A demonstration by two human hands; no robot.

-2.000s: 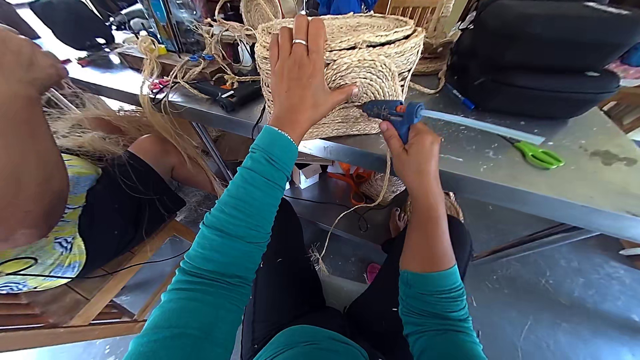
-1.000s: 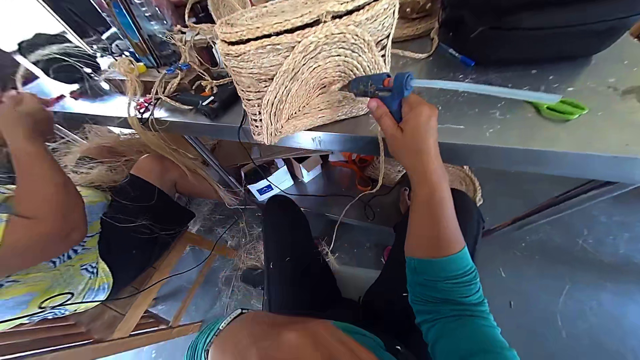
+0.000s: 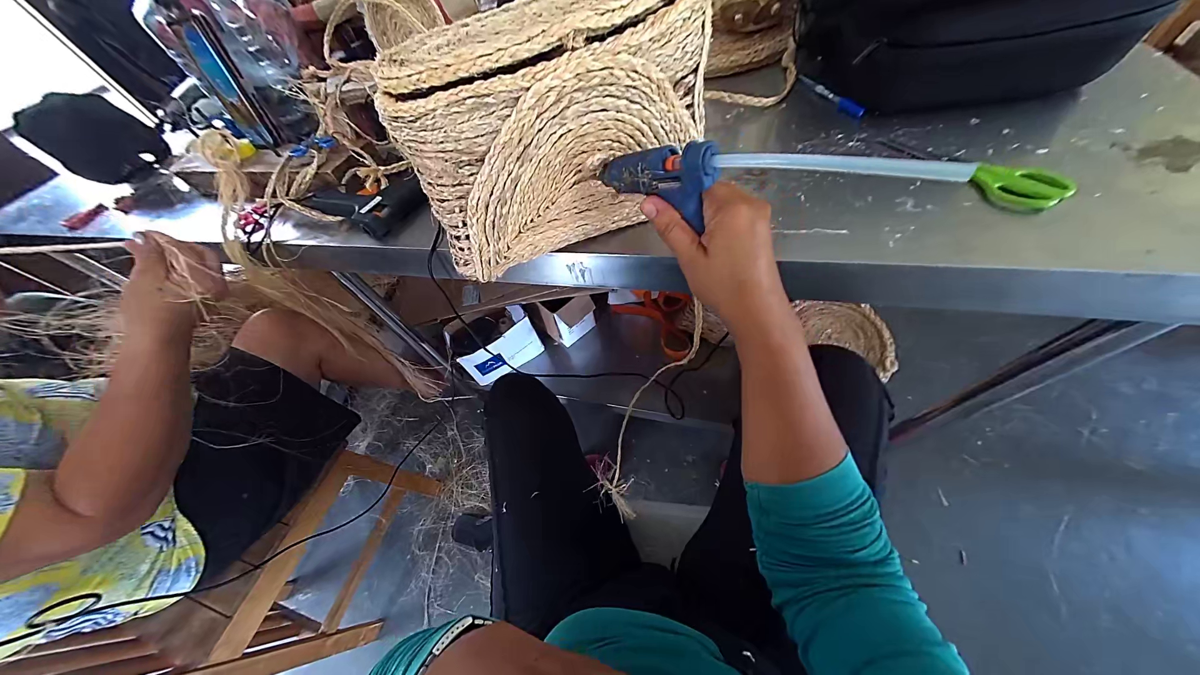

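My right hand (image 3: 727, 239) grips a blue hot glue gun (image 3: 661, 178), its nozzle against the coiled front of a braided natural-fibre bag (image 3: 534, 141). A long clear glue stick (image 3: 844, 166) sticks out of the gun's back, reaching the green-handled scissors (image 3: 1024, 187). My left hand is out of sight; only that forearm (image 3: 525, 652), with a watch strap, shows at the bottom edge. A loose braid (image 3: 647, 389) hangs from the table edge near my right wrist.
At left a seated co-worker's hand (image 3: 169, 272) holds loose fibres. A black glue gun (image 3: 370, 208), a blue pen (image 3: 832, 97) and a black bag (image 3: 975, 52) lie on the metal table (image 3: 994, 239). Orange scissors (image 3: 666, 323) and boxes sit below.
My left hand has left the top of the woven bag, where it rested two seconds ago, and dropped out of view. My right hand still holds the glue gun at the bag.
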